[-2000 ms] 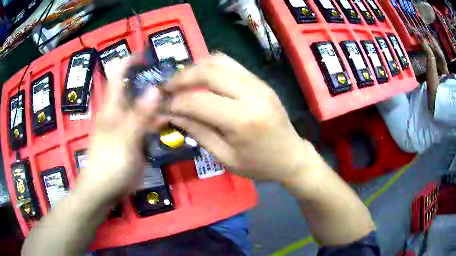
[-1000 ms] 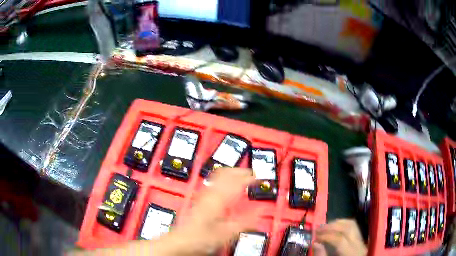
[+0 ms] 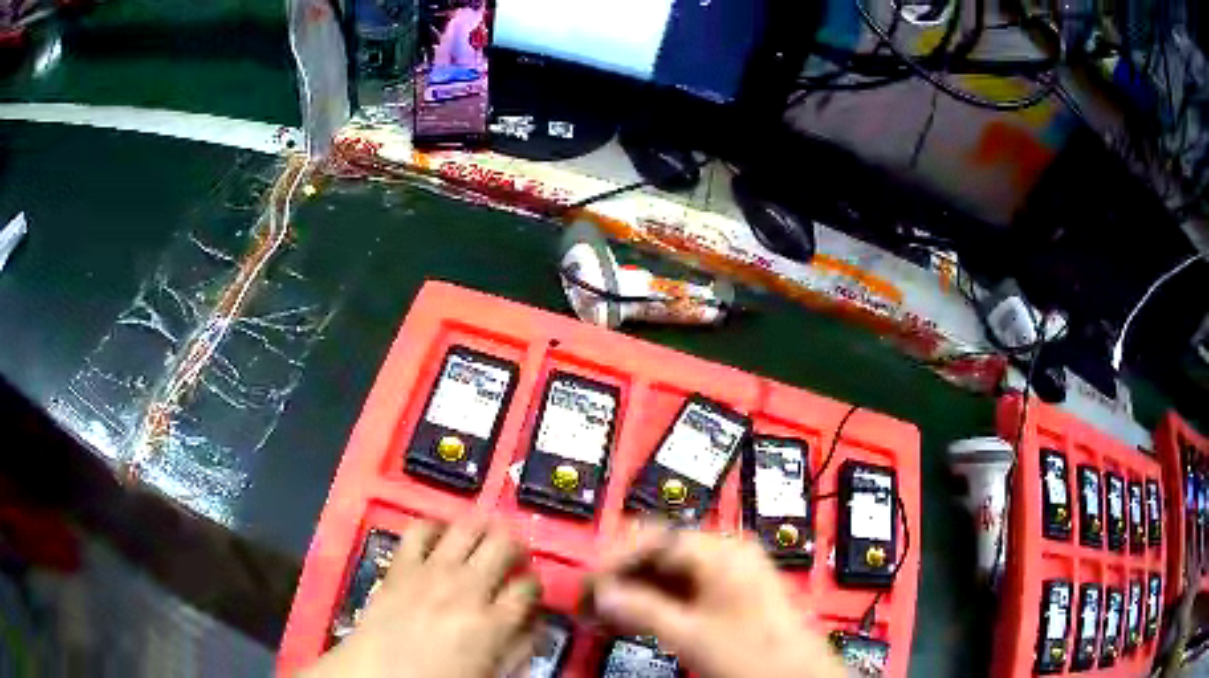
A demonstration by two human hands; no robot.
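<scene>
The red tray holds two rows of black electronic units. In its back row several units lie label up, among them a tilted one. My left hand is over the front row, its fingers bent and covering a pocket; what lies under it is hidden. A front-left unit shows partly beside it. My right hand is blurred, its fingertips bunched above a front-row unit. I cannot tell if either hand grips anything. Another unit shows between the hands.
A white barcode scanner lies behind the tray. Another scanner lies between it and a second filled red tray at right. A monitor, a phone and a computer mouse are behind. Clear packing tape is stuck at left.
The view has swung back toward the bench rear. A black unit was up in my hands two seconds ago; none is seen raised now. My hands have come closer together over the front row.
</scene>
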